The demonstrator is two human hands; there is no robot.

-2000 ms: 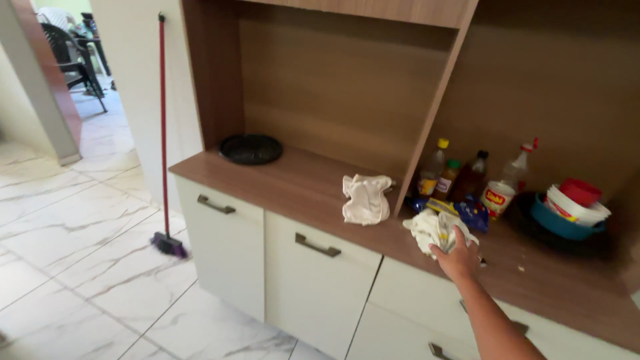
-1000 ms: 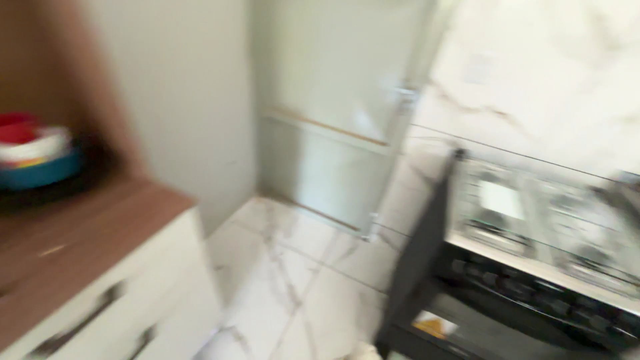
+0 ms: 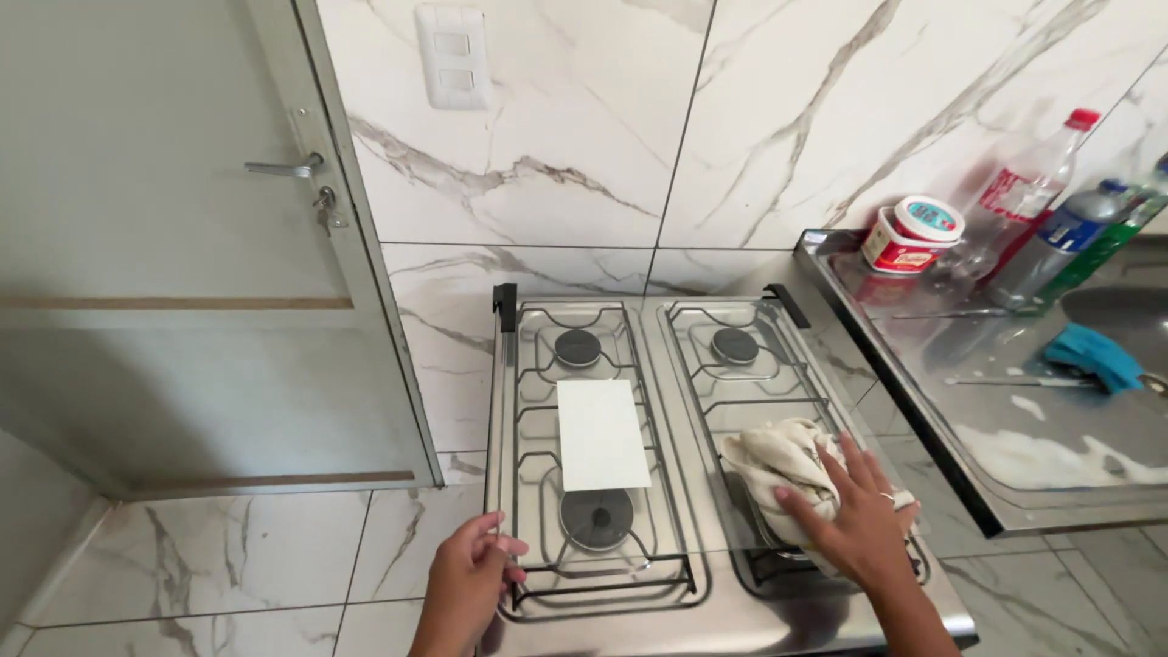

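Observation:
A crumpled cream cloth (image 3: 780,456) lies on the right part of the glass lid (image 3: 680,365) over a four-burner gas stove. My right hand (image 3: 858,520) presses on the cloth with its fingers spread; a ring shows on one finger. At the stove's front left edge is my left hand (image 3: 474,575), its fingers curled near the lid's rim and holding nothing that I can see. Through the glass, black burners and wire grates show. A white rectangle (image 3: 604,435), perhaps a label or paper, is on the left part of the lid.
Right of the stove, a steel sink counter (image 3: 967,411) holds a plastic tub (image 3: 912,237), plastic bottles (image 3: 1058,242), a blue cloth (image 3: 1095,356) and suds. A door with a metal handle (image 3: 287,168) stands left. Marble-patterned tiles with a switch plate (image 3: 453,57) are behind.
The view has turned from the wooden cabinet to the stove. Two seconds ago my right hand was on a whitish cloth on the cabinet top; now it is on a cloth on the stove lid.

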